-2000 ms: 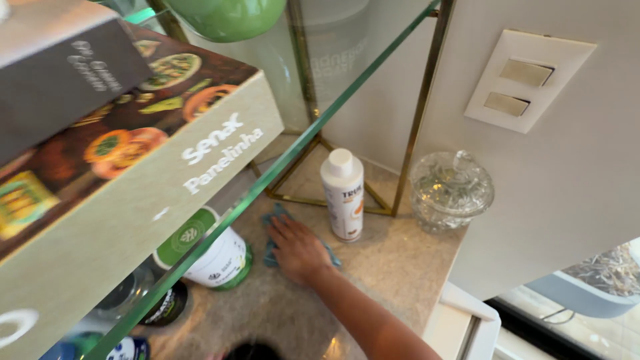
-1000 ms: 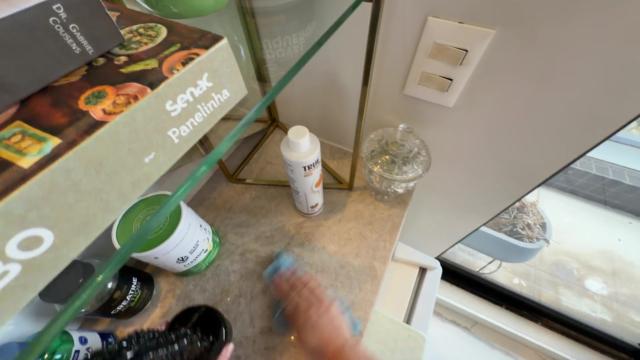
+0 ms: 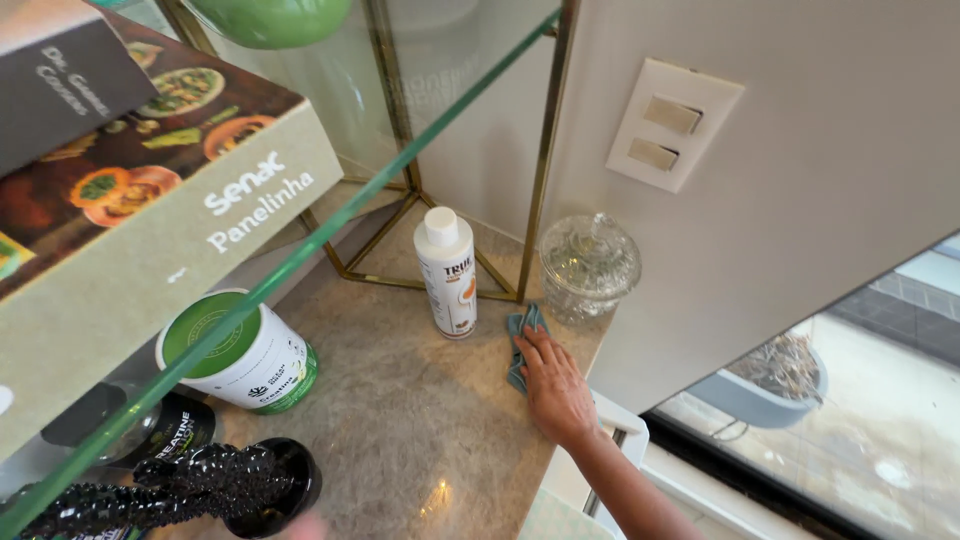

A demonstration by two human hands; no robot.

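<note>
My right hand (image 3: 559, 386) presses a blue-green cloth (image 3: 519, 351) flat on the stone countertop (image 3: 390, 420), near its right edge. Just beyond the cloth stands a lidded cut-glass bowl (image 3: 589, 270). A white bottle with a white cap (image 3: 452, 274) stands upright to the left of the cloth. Of my left hand (image 3: 306, 526) only a blurred bit shows at the bottom edge, beside a glossy black studded object with a round base (image 3: 274, 487); whether it grips this object cannot be told.
A glass shelf edge (image 3: 360, 202) crosses above the counter, with books (image 3: 255, 191) on it. Below are a white-and-green tub (image 3: 244, 352) and a dark jar (image 3: 150, 427). A brass-framed stand (image 3: 536, 165) rises behind the bottle. Wall switches (image 3: 675, 124) and a window are at right.
My right hand has moved with the cloth from left of the bottle, across the counter's front part, to beside the glass bowl. The black studded object has come further into view.
</note>
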